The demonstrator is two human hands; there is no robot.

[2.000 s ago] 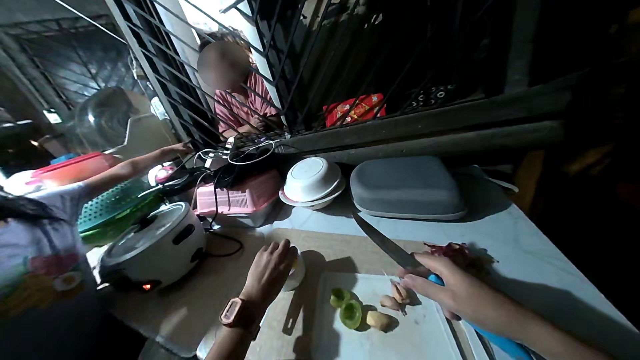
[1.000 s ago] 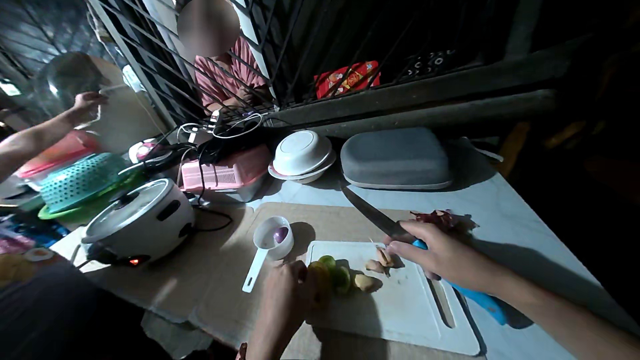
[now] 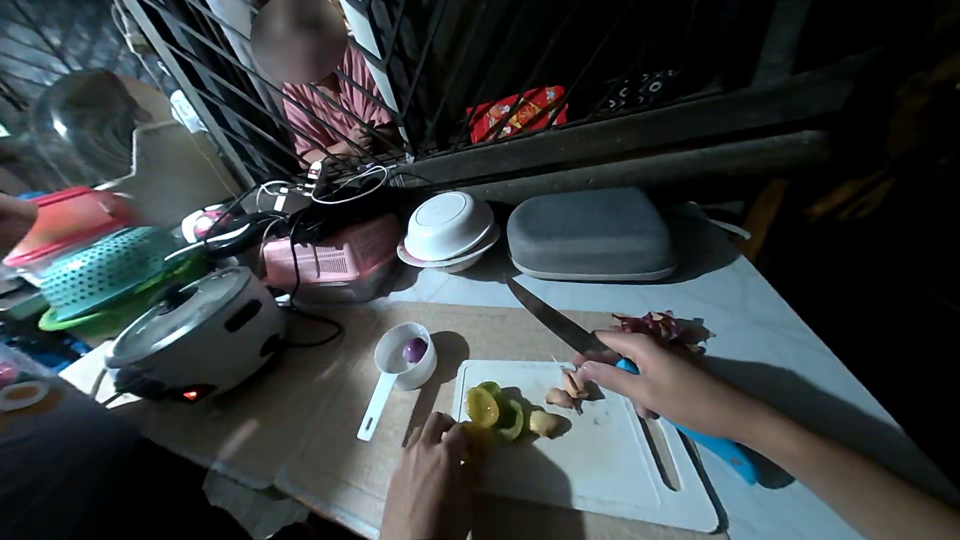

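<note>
My right hand (image 3: 652, 375) grips a kitchen knife by its blue handle; the dark blade (image 3: 555, 315) points up and left over the far edge of a white cutting board (image 3: 600, 472). My left hand (image 3: 435, 465) is at the board's left edge, close to green and yellow citrus halves (image 3: 482, 406); whether its fingers hold a piece is unclear. A peeled pale piece (image 3: 543, 423) and several brownish cloves (image 3: 571, 384) lie beside the halves. Left of the board, a white measuring cup (image 3: 390, 356) with a long handle contains a small purple onion (image 3: 414, 349).
Reddish onion skins (image 3: 660, 328) lie beyond the knife hand. Behind are a grey case (image 3: 592, 232), stacked white bowls (image 3: 450, 229) and a pink basket (image 3: 337, 255). A lit white electric cooker (image 3: 202, 330) and teal colander (image 3: 109, 270) stand left. One person is behind the bars, another at left.
My left hand has moved from the measuring cup to the board's left edge, leaving the cup and onion in view. The person at left has moved an arm. The knife remains in my right hand.
</note>
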